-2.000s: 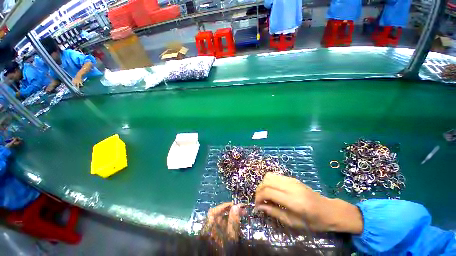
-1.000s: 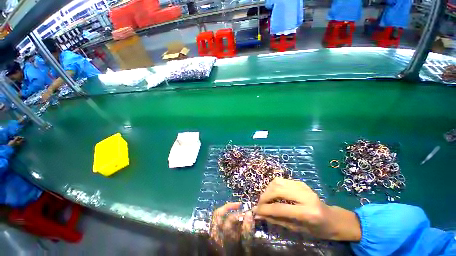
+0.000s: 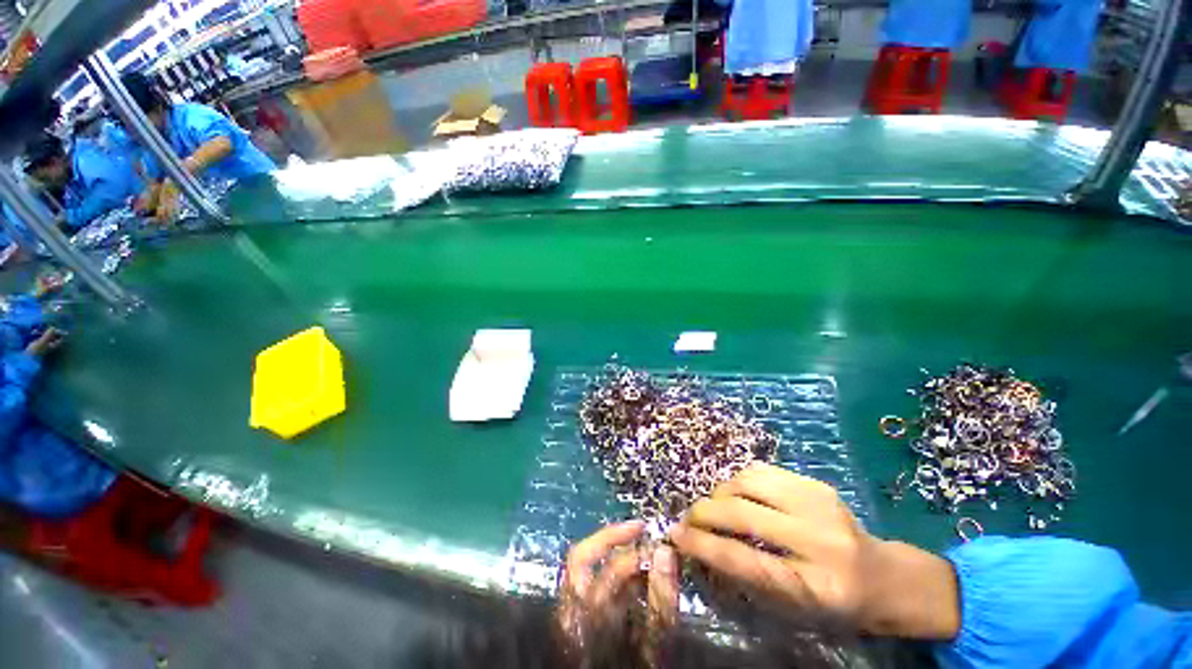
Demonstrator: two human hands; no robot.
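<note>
A heap of small shiny rings [image 3: 673, 438] lies on a clear ribbed tray [image 3: 549, 484] in front of me. My left hand [image 3: 614, 582] is at the tray's near edge, blurred and partly cut off by the frame's lower edge. My right hand [image 3: 784, 542] is beside it, over the near right side of the heap. The fingertips of both hands meet at a tiny pale, shiny part [image 3: 658, 531], too small to tell clearly, which looks like a ring. A second ring heap [image 3: 990, 438] lies on the green surface at right.
A yellow tray [image 3: 298, 382] and a white tray [image 3: 493, 375] stand at left. A paper slip [image 3: 695, 341] lies behind the clear tray. A thin pale stick [image 3: 1144, 410] is at far right. A filled bag [image 3: 516, 162] lies on the far ledge. Metal posts [image 3: 1135, 111] rise beyond; people in blue sit at left.
The view has shifted slightly, moving the bench items rightward and up. My fingertips have drawn together at the tiny part. A person at far left has moved their arms.
</note>
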